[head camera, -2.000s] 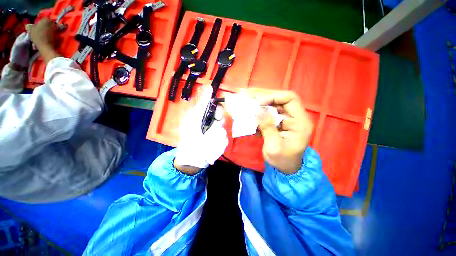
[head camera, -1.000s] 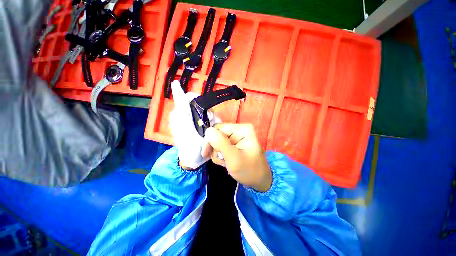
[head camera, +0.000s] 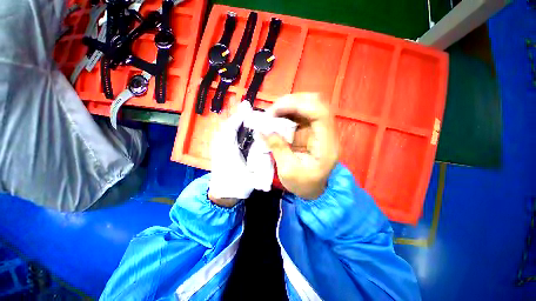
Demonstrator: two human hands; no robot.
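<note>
My left hand [head camera: 229, 159], in a white work glove, holds a black-strap wristwatch [head camera: 245, 140] over the lower left of the orange-red watch tray [head camera: 367, 82]. Only a dark part of the watch shows between glove and cloth. My bare right hand [head camera: 305, 147] is slightly blurred and pinches a white wiping cloth [head camera: 267, 124] against the watch. Three black-strap wristwatches [head camera: 263, 60] lie in the tray's upper left pockets, with small yellow or orange marks on their dark dials.
A neighbouring tray [head camera: 141, 106] at the left holds a heap of black-strap and grey-strap wristwatches [head camera: 138, 86]. A person's grey-white smock [head camera: 64, 141] fills the left edge. A pale metal post [head camera: 464, 23] stands at the upper right on the green bench [head camera: 352, 14]. The floor is blue.
The white cloth, hidden a second ago, shows again over the watch. The black strap that stuck out to the right is now covered. My right hand has moved up and right.
</note>
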